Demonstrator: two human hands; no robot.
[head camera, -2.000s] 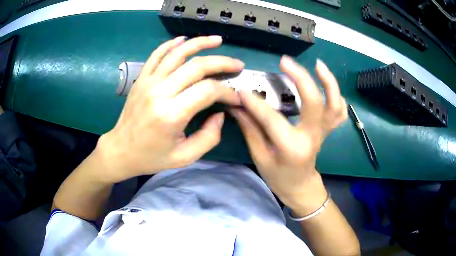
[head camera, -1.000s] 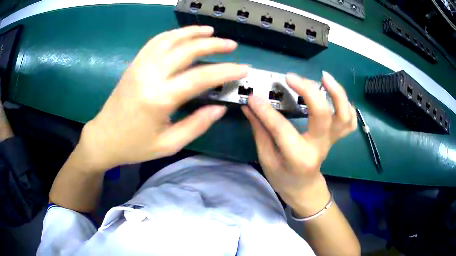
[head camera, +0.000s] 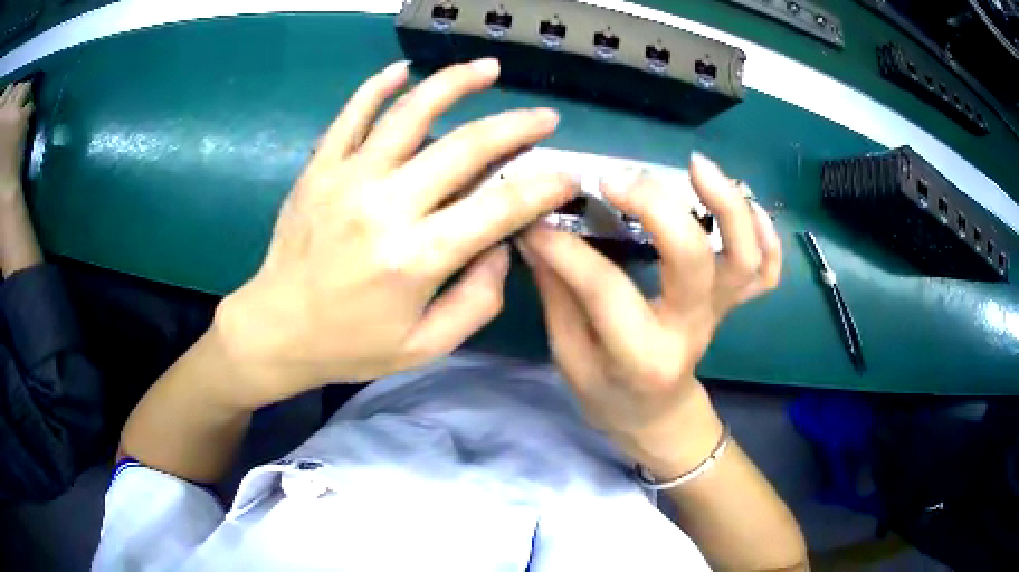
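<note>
A pale silver-grey carrier strip (head camera: 598, 216) lies across in front of me, largely covered by both hands. Dark openings show between the fingers. My left hand (head camera: 369, 229) is over its left part, index fingertip on the strip near an opening, thumb at its near side. My right hand (head camera: 654, 285) is at its middle and right part, index finger and thumb at the near edge and the other fingers curled over the top. The fingertips of both hands nearly meet. Whether a tiny part is between them cannot be seen.
A stack of carrier strips (head camera: 570, 56) lies just beyond; another stack (head camera: 916, 212) is at right. A slim black and silver tool (head camera: 834, 296) lies right of my right hand. Single strips (head camera: 931, 86) lie farther off. Another person's hand (head camera: 13, 129) is at the far left.
The worked strip slid right, then my left hand moved right over it, covering openings that showed a second ago. Another person's hand has come onto the bench edge at far left.
</note>
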